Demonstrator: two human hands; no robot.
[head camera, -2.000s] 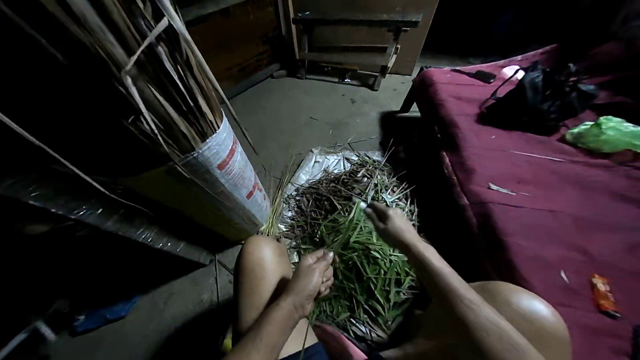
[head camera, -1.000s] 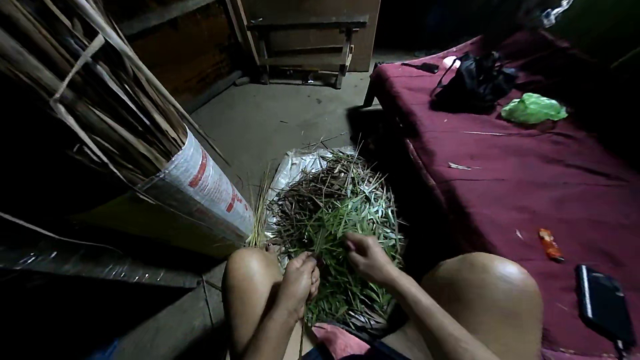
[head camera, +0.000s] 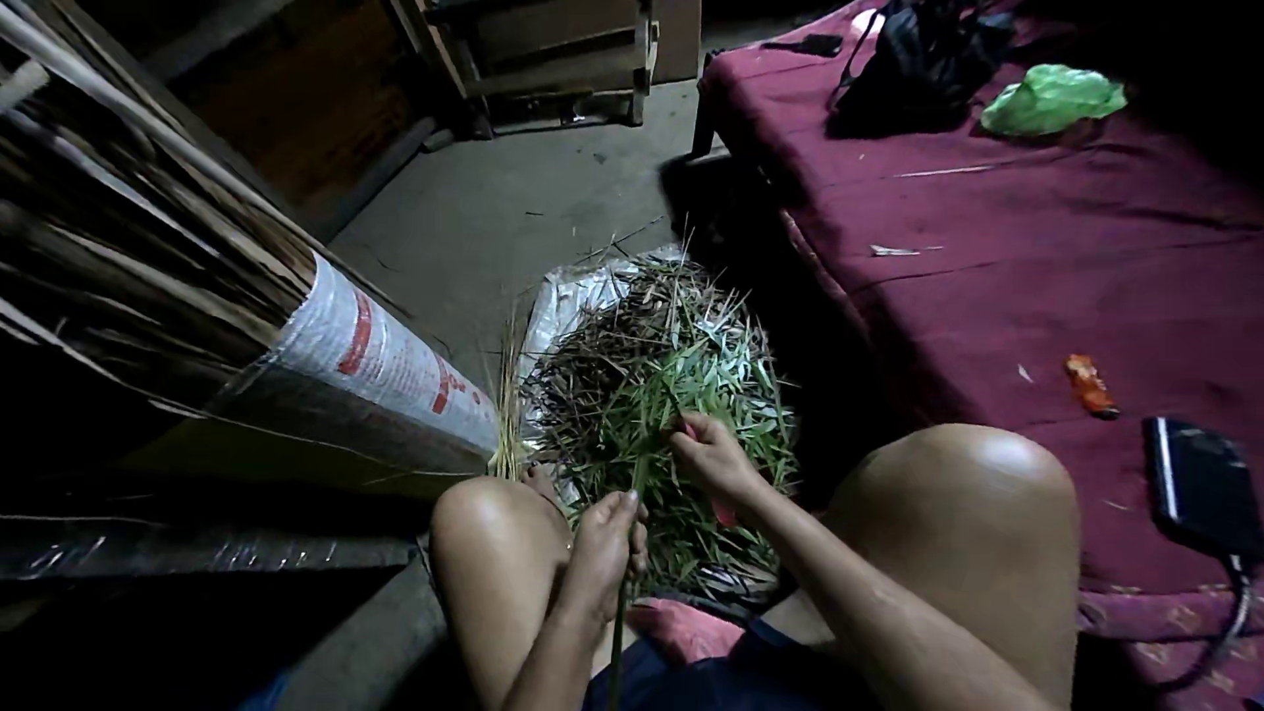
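Observation:
My left hand (head camera: 610, 548) is closed around a long green leaf strip (head camera: 640, 481), whose lower end hangs down past my wrist. Just above and to the right, my right hand (head camera: 711, 456) is closed on something red, perhaps a handle, beside the strip's upper part; red shows at its fingers and below the palm. Whether it also grips the strip cannot be told. Beneath both hands lies a heap of cut leaves (head camera: 736, 390), green on the near and right side, brown on the far left, on a white plastic sheet (head camera: 553, 314).
At left stands a white woven sack (head camera: 395, 370) of long dry stalks (head camera: 128, 247). A low platform with a maroon cloth (head camera: 987, 316) is at right, bearing a black bag (head camera: 918, 74), green plastic bag (head camera: 1055, 99), orange wrapper (head camera: 1089, 385) and black device (head camera: 1200, 484). Behind is a wooden stand (head camera: 558, 74).
Both hands stay over the heap; a green strip now shows plainly in my left hand, and red shows at my right hand. The view has shifted toward the right.

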